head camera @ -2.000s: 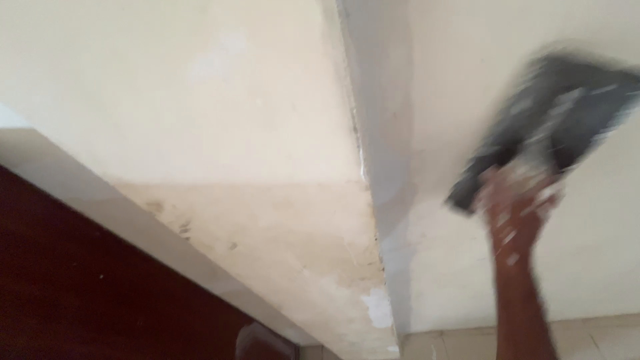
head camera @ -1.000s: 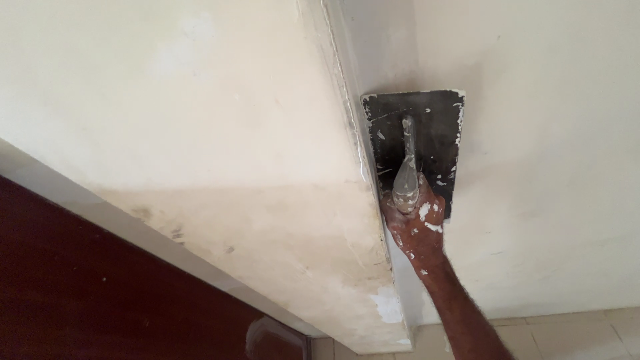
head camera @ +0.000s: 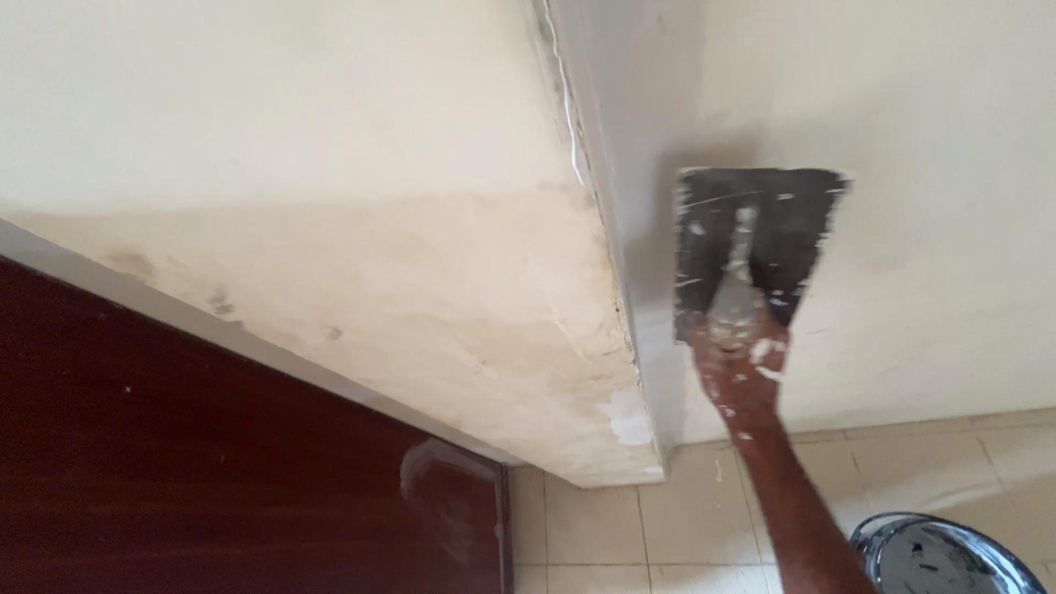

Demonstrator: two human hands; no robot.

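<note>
My right hand (head camera: 738, 363), spotted with white compound, grips the handle of a black rectangular plastering trowel (head camera: 767, 239). The trowel's blade carries white smears and a ragged white rim. It is held at the right-hand wall (head camera: 932, 206), a short way right of the corner edge of the projecting wall (head camera: 396, 272); whether the blade touches the wall is not clear. A thin white bead of compound (head camera: 571, 124) runs down the upper part of that edge. My left hand is out of view.
A dark red-brown door panel (head camera: 206, 445) fills the lower left. Beige floor tiles (head camera: 693, 524) lie at the foot of the walls. A round, shiny basin (head camera: 949, 553) stands on the floor at the lower right. The projecting wall has stains and a white patch (head camera: 629, 419).
The trowel has swung from the far right to the narrow strip beside the corner edge, then come slightly away from it to the right. The basin has come into view.
</note>
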